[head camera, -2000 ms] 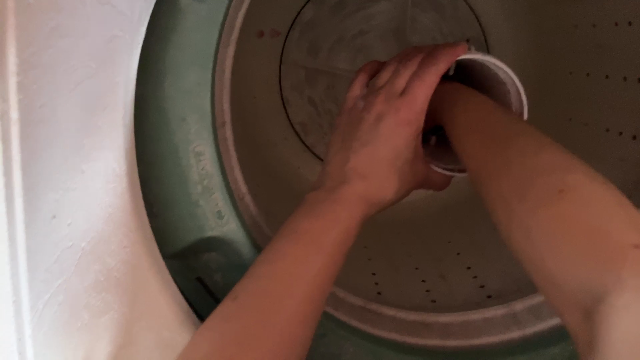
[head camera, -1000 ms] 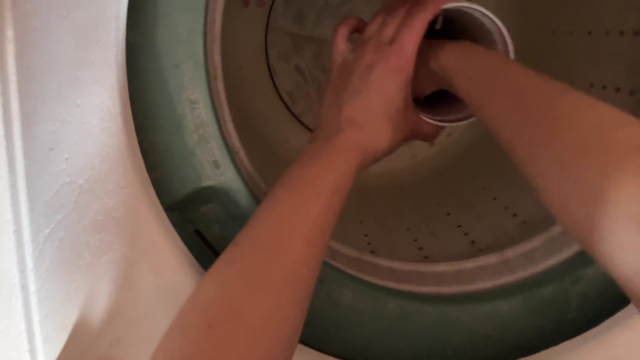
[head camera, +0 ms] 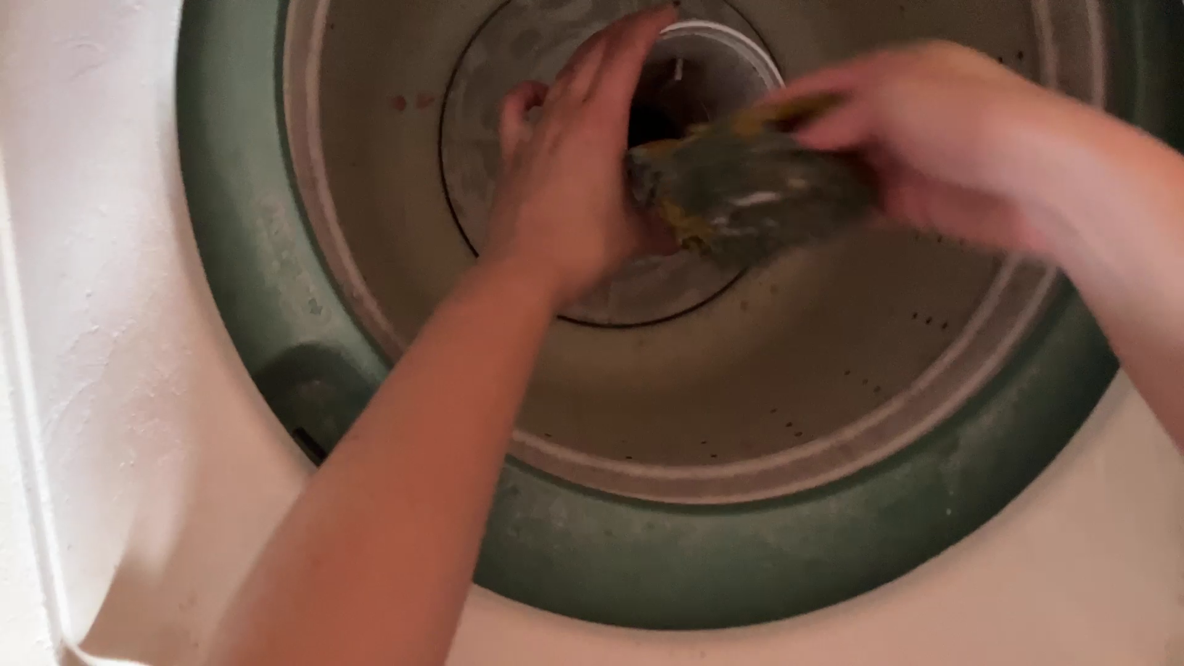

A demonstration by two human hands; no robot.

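My left hand (head camera: pixel 578 176) grips the left side of a round, light-rimmed tube (head camera: pixel 731 42), perhaps the hollow post of the washing machine's agitator. In my right hand (head camera: pixel 888 139) is a blurred, dark greenish sponge or cloth (head camera: pixel 768 199) with yellow edges, just outside the tube's lower right rim. The tube's inside is dark, with a small pale mark in it. Both hands are inside the opening of a top-loading washing machine, over the round plate (head camera: pixel 629 296) at the bottom of its drum.
Around the hands stands the drum wall (head camera: pixel 666 407) with small holes and a pale inner ring (head camera: pixel 684 481). A green outer ring (head camera: pixel 684 564) surrounds it, set in a white machine top (head camera: pixel 832 638). A rough white surface (head camera: pixel 92 231) lies at the left.
My right hand, deep in the tube in both earlier frames, is now outside it with the greenish sponge or cloth in view. My left hand stays on the tube.
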